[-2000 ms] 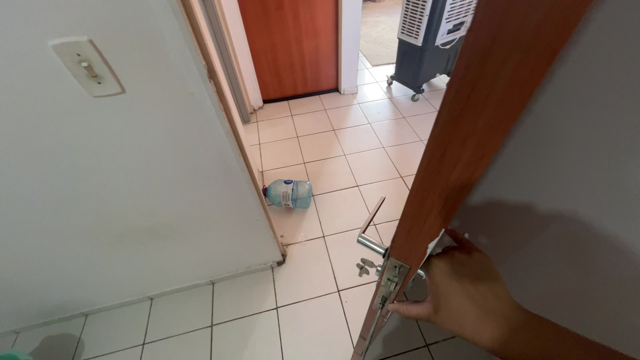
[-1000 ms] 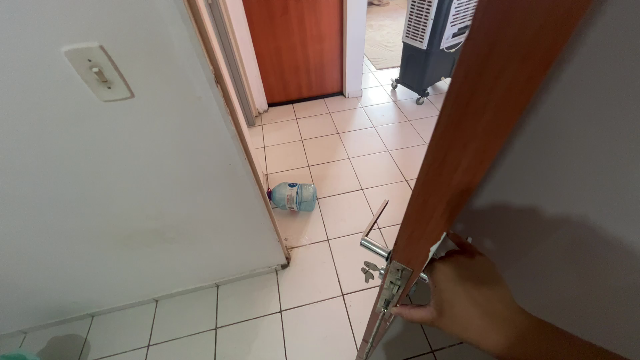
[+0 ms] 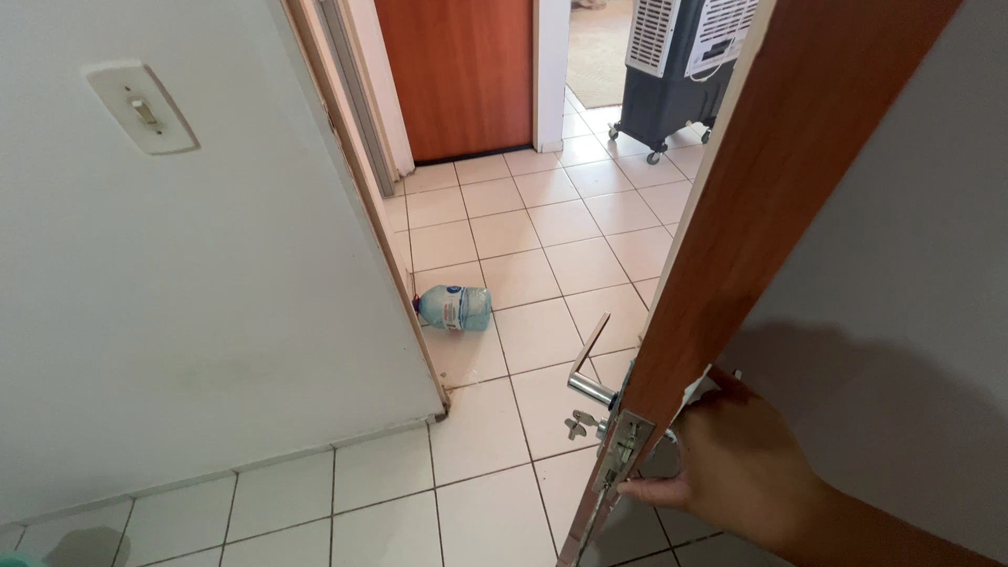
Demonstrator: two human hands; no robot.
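Note:
My right hand (image 3: 732, 449) is at the near face of a wooden door (image 3: 724, 213), its thumb against the door's edge beside the metal lock plate (image 3: 624, 449); the other fingers are partly hidden around the handle on that side. From the far side of the door a metal lever handle (image 3: 592, 386) sticks out, and keys (image 3: 580, 424) hang in the lock below it. A blue clear plastic water bottle (image 3: 457, 308) lies on its side on the tiled floor by the door frame. My left hand is out of view.
A wall with a light switch (image 3: 143, 110) stands at left, ending at a worn door frame (image 3: 370, 197). Farther off are a closed reddish wooden door (image 3: 465, 79) and a wheeled air cooler (image 3: 677, 79). A green thing (image 3: 12, 556) shows at the lower left corner.

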